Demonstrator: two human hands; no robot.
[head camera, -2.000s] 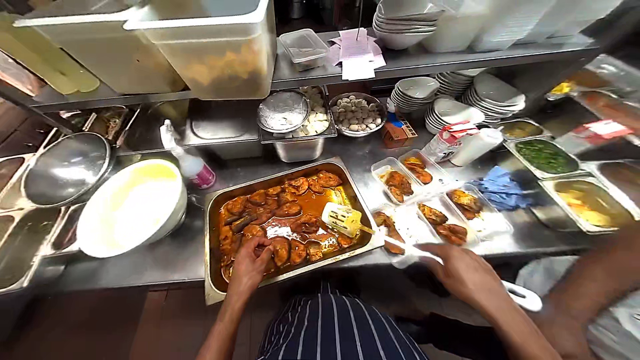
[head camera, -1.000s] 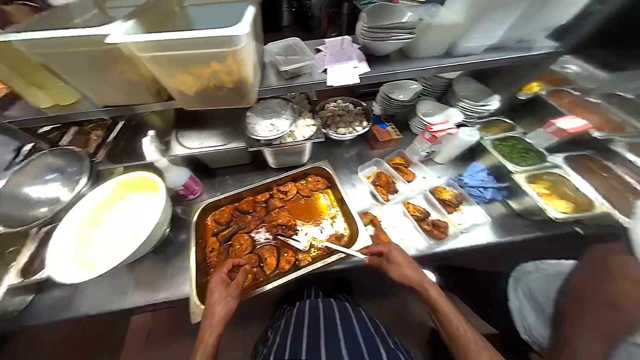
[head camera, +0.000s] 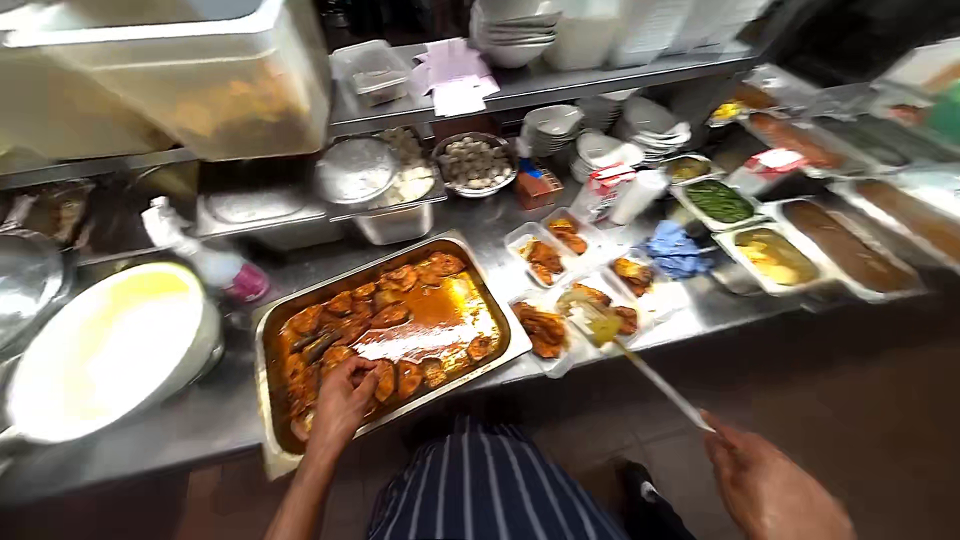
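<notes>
A steel tray holds pieces of food in reddish-orange sauce, its right half mostly sauce. My left hand reaches over the tray's near left part, fingertips at the pieces; whether it grips one cannot be told. My right hand, lower right, holds the white handle of a turner. The turner's blade is over a plastic tub with sauced pieces, beside the tray. More plastic tubs with similar pieces stand around it, one of them close to the tray's right edge.
A large white bowl and a spray bottle stand left of the tray. Behind are a bowl of pale pieces, stacked white dishes and a shelf with big containers. A blue cloth and food pans lie right.
My right hand has moved right with the turner, from over the tray to the tubs. The tray's right part shows more sauce than two seconds ago. The other person's arm at the right is out of view.
</notes>
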